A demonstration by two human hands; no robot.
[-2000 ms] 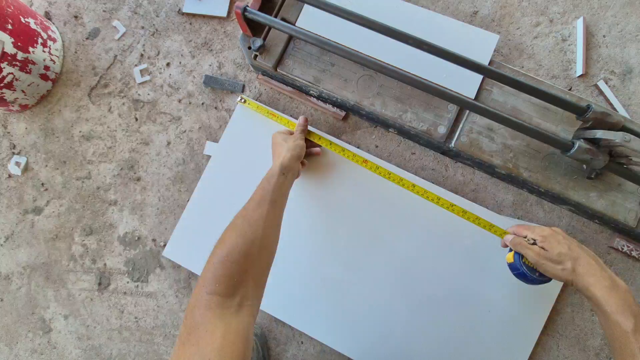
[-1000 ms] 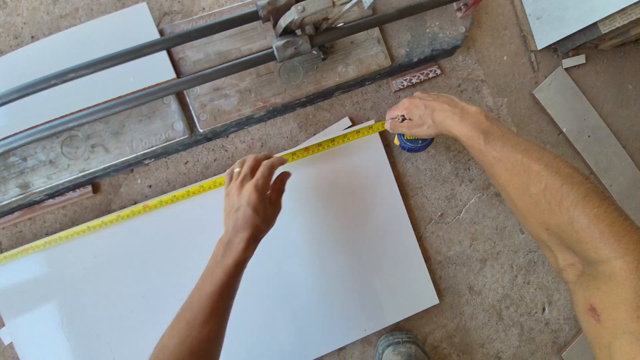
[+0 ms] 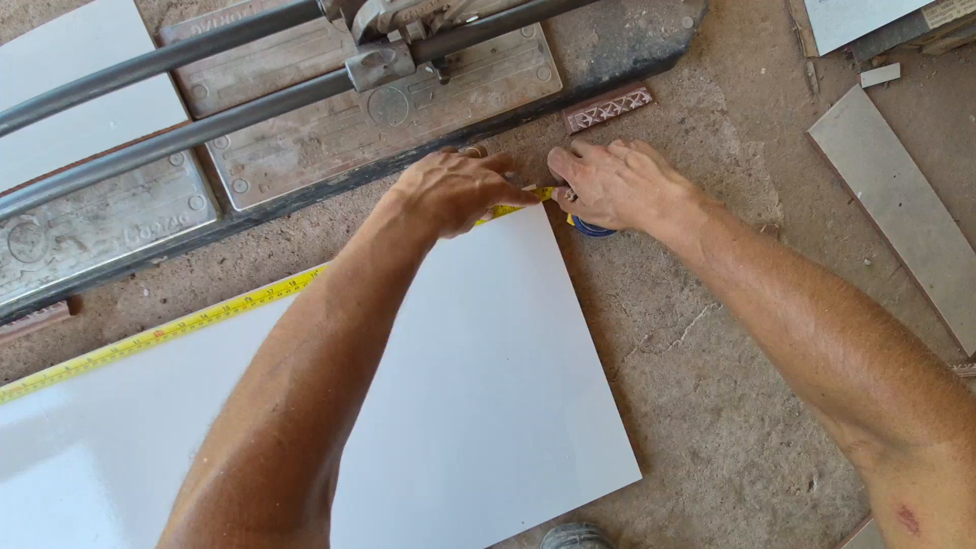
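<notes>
A large glossy white tile (image 3: 488,366) lies flat on the concrete floor. Along its upper edge runs the yellow blade of a tape measure (image 3: 229,306), which my left forearm partly covers. My left hand (image 3: 457,191) rests at the tile's upper right corner, its fingertips on the blade. Just past that corner my right hand (image 3: 618,183) grips the tape near its blue case (image 3: 591,227), most of which the hand hides. What the left fingers pinch, if anything, is hard to see.
A manual tile cutter (image 3: 381,107) with two rails spans the top, another white tile (image 3: 76,84) on its bed. Narrow red-brown strips lie beside it. A grey tile strip (image 3: 900,213) lies at right, and a shoe tip (image 3: 576,536) shows below.
My left hand has moved right along the tape to the tile's corner, close to my right hand. The view has swung to the right since the earliest frame.
</notes>
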